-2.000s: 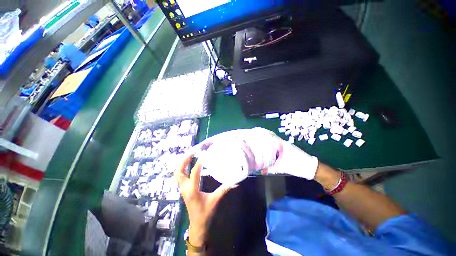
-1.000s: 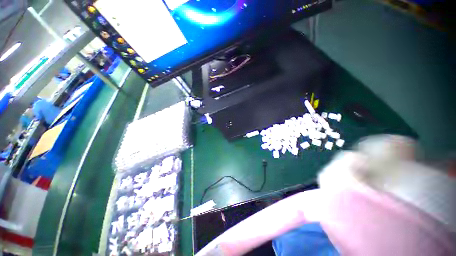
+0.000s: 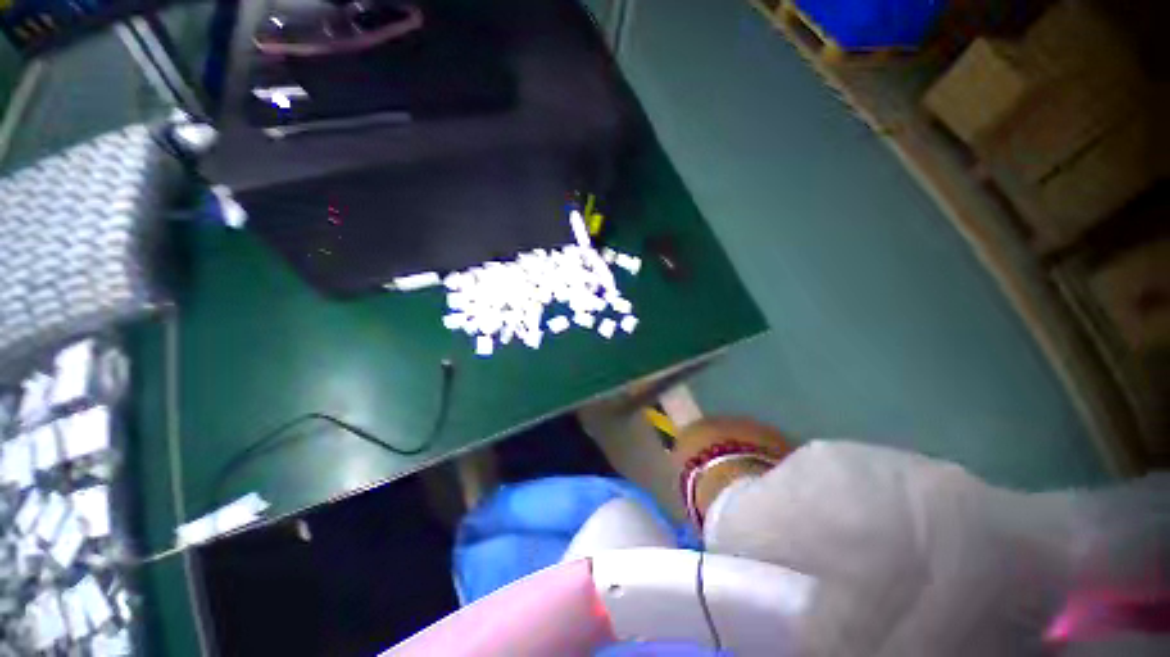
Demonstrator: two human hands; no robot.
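Note:
A pink and white headset (image 3: pixel 719 588) shows as a curved band very near the camera at the bottom edge, partly cut off. A thin black cord crosses it. My right hand (image 3: pixel 898 533), in a white glove with a red bead bracelet at the wrist, overlaps the band's right end and holds it. The glove is large and blurred, and its fingers are not distinct. My left hand is not in view. Small white blocks (image 3: pixel 533 298) lie in a loose pile on the green bench (image 3: pixel 347 372).
A black computer box (image 3: pixel 423 193) stands behind the pile, with a small yellow strip beside it. A dark mouse (image 3: pixel 669 257) is near the bench corner. A black cable (image 3: pixel 372 443) lies in front. Trays of white pieces (image 3: pixel 58 475) are at left. Brown cartons (image 3: pixel 1026 116) are at upper right.
The view has swung right and down, and the monitor has mostly left it. The headset has come from over the bench's front edge to close below the camera. My left hand has left the picture.

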